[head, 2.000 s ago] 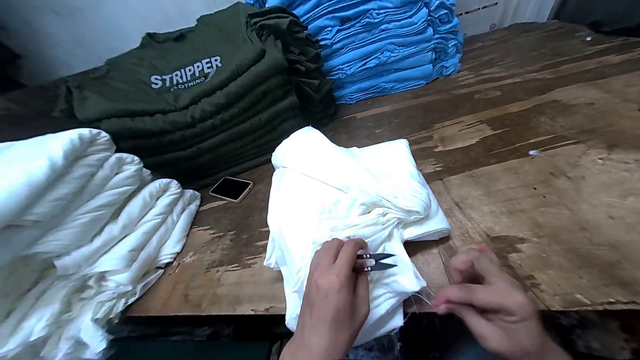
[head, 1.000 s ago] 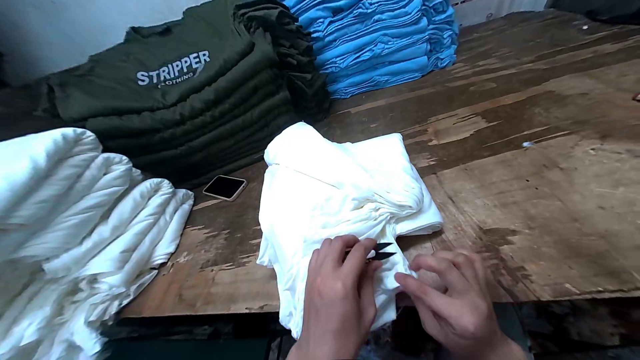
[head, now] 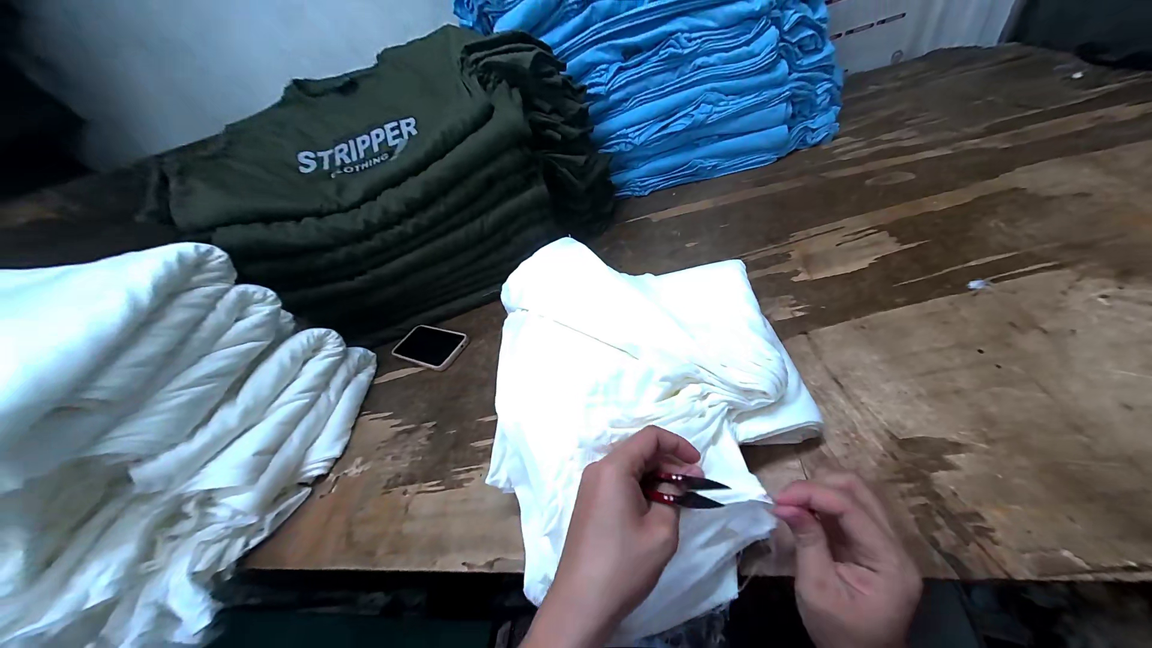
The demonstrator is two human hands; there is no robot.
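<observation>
My left hand [head: 630, 522] is closed around a pair of red-handled thread snips [head: 688, 491], whose two dark blades point right and stand slightly apart. Beneath it lies a white knit garment [head: 621, 378], folded and bunched, its lower end hanging over the table's front edge. My right hand [head: 850, 549] pinches the frayed edge of this white fabric, or a thread at it, between thumb and forefinger; which of the two is not clear. The snips' tips are just left of the pinched spot.
A heap of white garments [head: 180, 387] fills the left side. Behind stand a stack of dark green printed T-shirts [head: 396, 207] and a stack of blue garments [head: 702, 90]. A phone [head: 430, 347] lies on the wooden table [head: 990, 405], with a lint scrap [head: 978, 284] farther right.
Two seconds ago my right hand was farther from the cloth with thin threads stretched to it; one second ago it was close to the snips. It has now moved a little right of them.
</observation>
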